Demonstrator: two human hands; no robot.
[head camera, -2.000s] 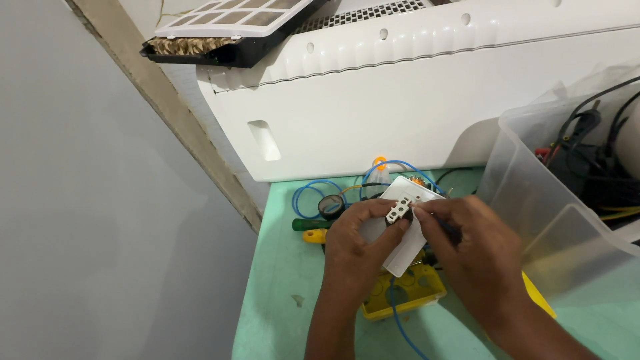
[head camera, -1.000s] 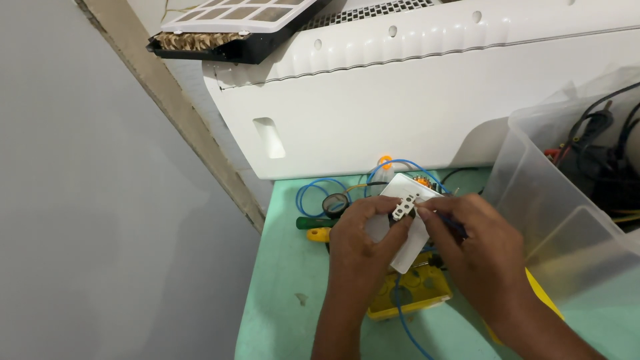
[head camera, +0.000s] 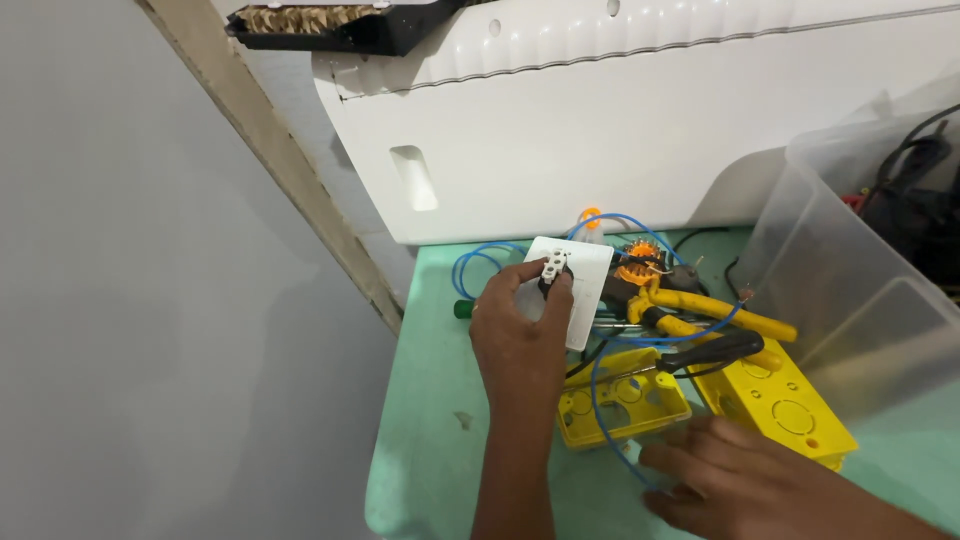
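Observation:
My left hand (head camera: 525, 322) holds a white faceplate (head camera: 592, 281) by the small switch or socket module (head camera: 555, 266) on its back, pinched between thumb and fingers. Lower right, my right hand (head camera: 712, 476) is blurred beside a blue wire (head camera: 602, 409); whether its fingers grip the wire cannot be told. That wire loops over an open yellow electrical box (head camera: 622, 397). A black-handled screwdriver (head camera: 712, 351) lies across the box's edge. Yellow-handled pliers (head camera: 712, 311) rest to the right of the faceplate, near a second yellow box (head camera: 787, 412).
A translucent plastic bin (head camera: 840, 240) with black cables stands at the right. The long white appliance casing (head camera: 570, 150) runs along the back of the green table (head camera: 435, 435). Behind the pliers sits an orange container of screws (head camera: 640, 262). A green handle (head camera: 463, 309) lies left of my left hand.
My right hand has left the module and moved down and right, over the table near the blue wire. My left hand still holds the faceplate. The pliers and screwdriver now show plainly.

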